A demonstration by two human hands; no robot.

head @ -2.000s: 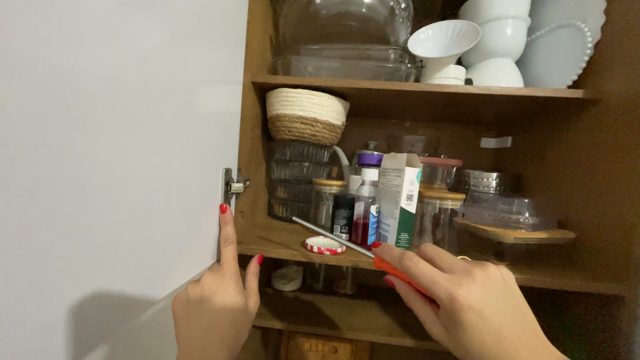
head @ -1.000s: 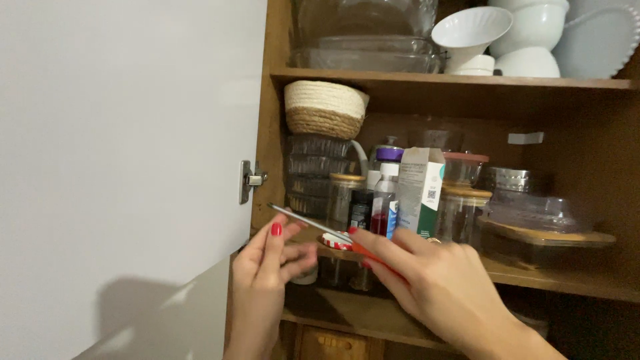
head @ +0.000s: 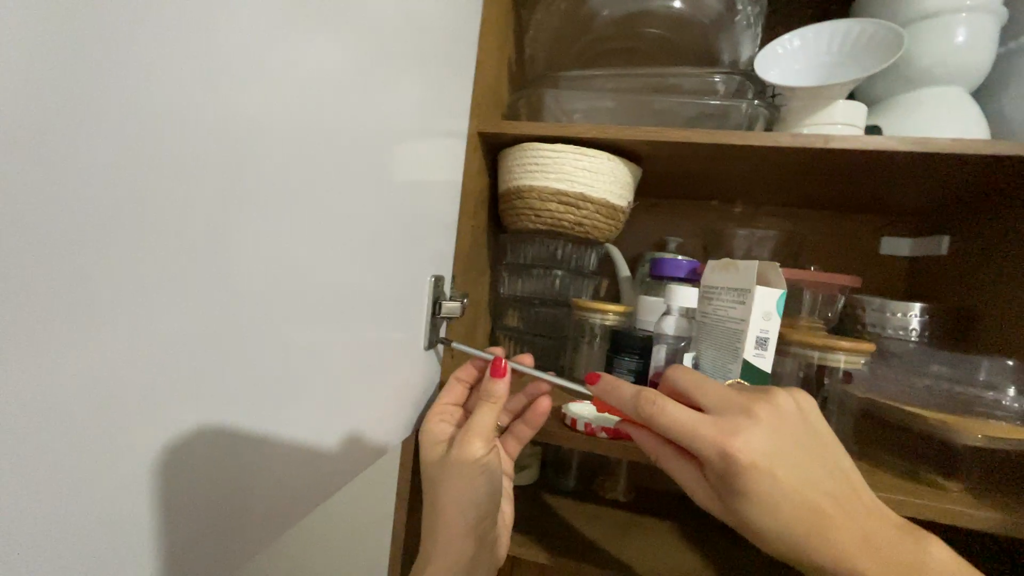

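My right hand (head: 744,448) grips the orange handle of a screwdriver (head: 548,378), whose metal shaft points left and slightly up. Thumb and fingers of my left hand (head: 480,448) pinch that shaft near its tip. The tip lies at the lower end of a metal cabinet hinge (head: 436,312), by its lower screw; whether it sits in the screw head cannot be told. The hinge joins the white cabinet door (head: 240,240), which stands open, to the wooden side panel (head: 472,184). Behind the handle, a red-and-white lid (head: 588,418) lies on the middle shelf, partly hidden by my right hand.
A rope basket (head: 568,192) tops stacked glass dishes (head: 544,280). Right of them stand a glass jar (head: 596,344), bottles (head: 676,324), a carton (head: 736,320) and glass containers (head: 944,384). The upper shelf (head: 720,138) holds clear glass dishes (head: 640,104) and white bowls (head: 928,64).
My left hand has gone from pointing at the hinge to pinching the screwdriver's shaft. The screwdriver's tip, formerly in front of the shelf, is now at the hinge's lower end.
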